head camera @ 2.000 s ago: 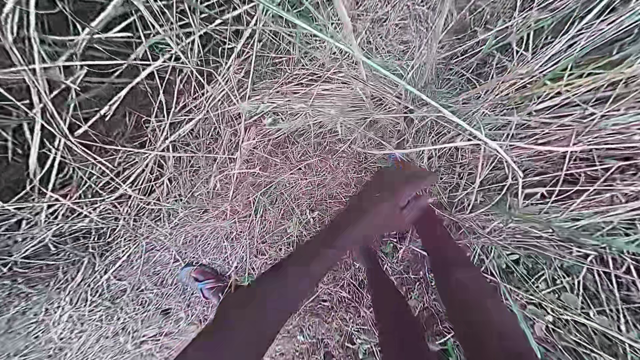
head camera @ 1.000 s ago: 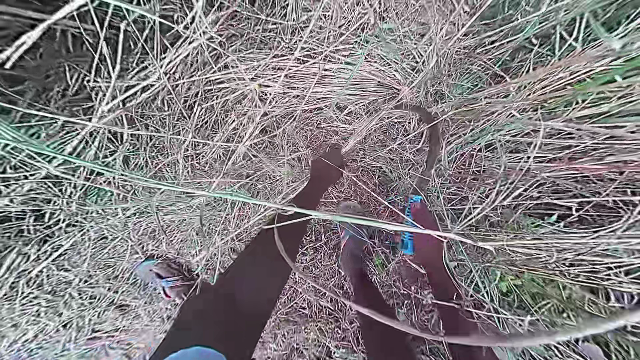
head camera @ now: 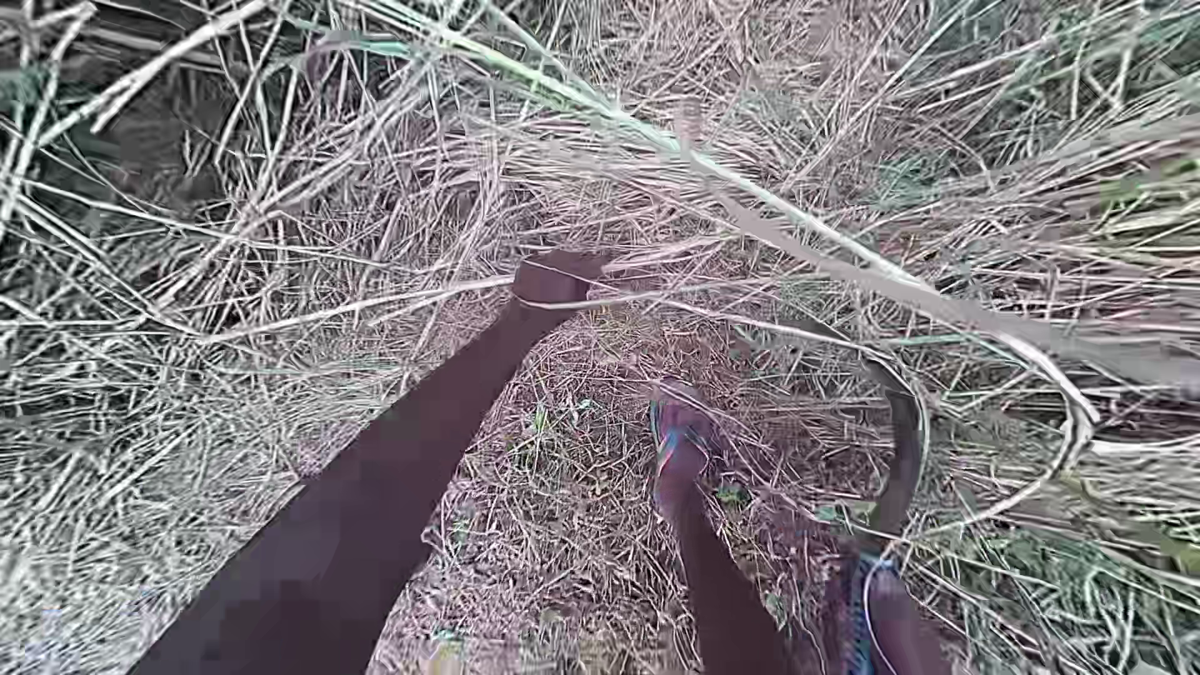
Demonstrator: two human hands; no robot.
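Note:
My left hand (head camera: 558, 278) reaches in from the lower left and is closed around a bunch of dry grass stems (head camera: 666, 255), which stick out to the right of the fist. My right hand (head camera: 905, 623) is at the lower right, partly cut off by the frame edge. It is closed on the blue handle (head camera: 861, 609) of a sickle. The curved sickle blade (head camera: 905, 441) rises from the handle and bends left at its top, among the stems to the right of my left hand. Its tip is hard to make out.
One foot in a sandal (head camera: 680, 445) stands on the straw-littered ground (head camera: 562, 525) between my arms. A long pale-green stalk (head camera: 656, 136) crosses the view diagonally. Tangled dry grass (head camera: 309, 169) lies at the left, and a denser stand of grass (head camera: 1078, 272) leans at the right.
Two seconds ago my hands were close together; now they are apart, with the left one closed on stems. The sickle blade shows from one second ago on. The view has shifted.

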